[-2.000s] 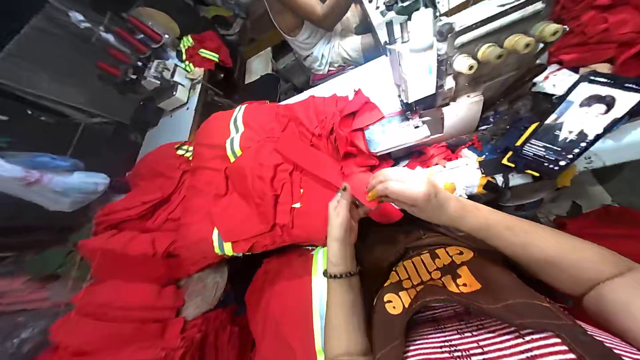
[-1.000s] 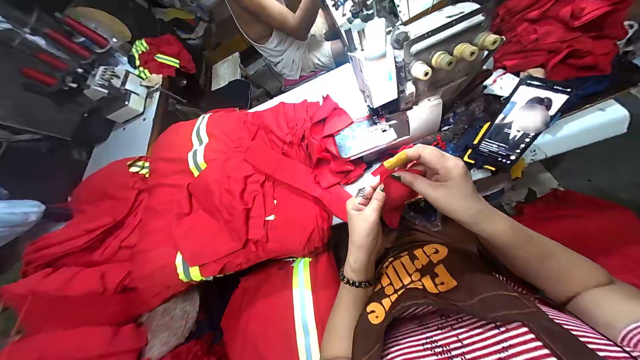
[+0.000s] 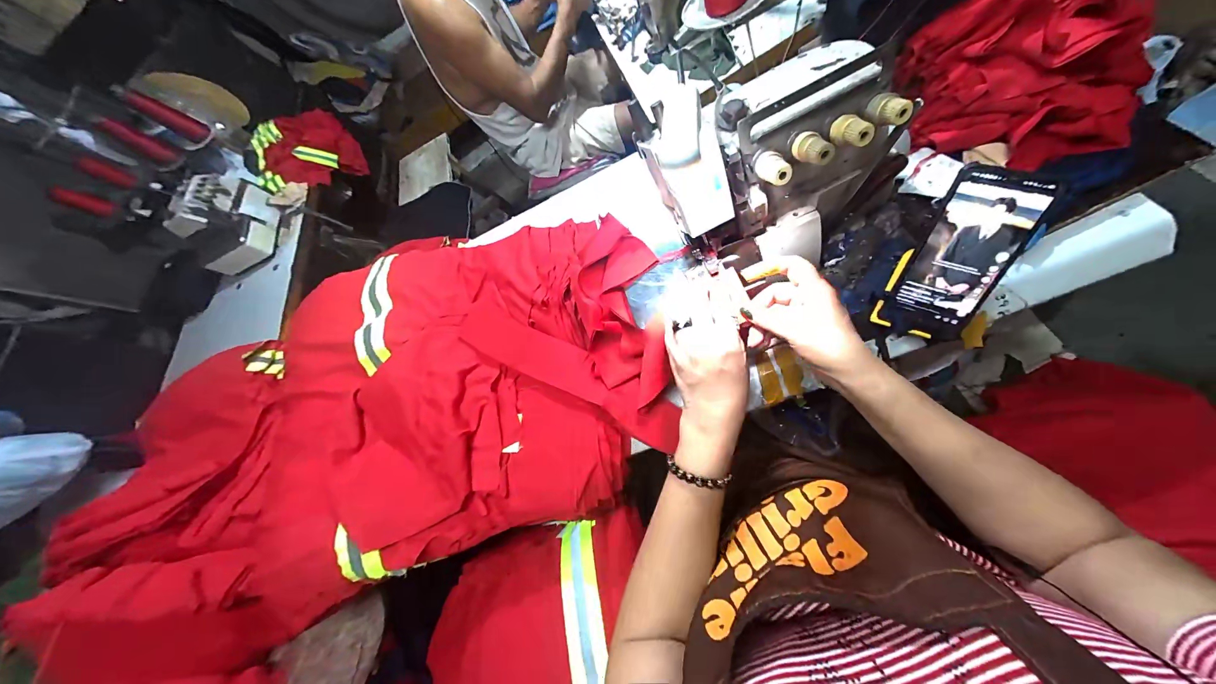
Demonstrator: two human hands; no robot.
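Observation:
A sewing machine (image 3: 686, 157), an overlock type by its dials, stands with its needle area brightly lit. Close below its presser foot, my left hand (image 3: 708, 356) is bent over a piece of red fabric, its fingertips washed out by the light. My right hand (image 3: 798, 309) pinches at the same spot, with something yellow at its fingers. The fabric between the hands is partly hidden. Left of them, a heap of red garments (image 3: 427, 380) with yellow and silver reflective strips spreads over the table and hangs down, and a long red band lies across it.
A phone (image 3: 978, 252) with a lit screen lies right of the machine. Red cloth (image 3: 1031, 76) is piled behind it. A co-worker (image 3: 522, 85) sits across the table. Another machine with red thread cones (image 3: 214, 214) stands at the left.
Both hands have moved from over the front edge of the table to the needle area of the machine, with the red fabric piece. The red garment heap lies much as before.

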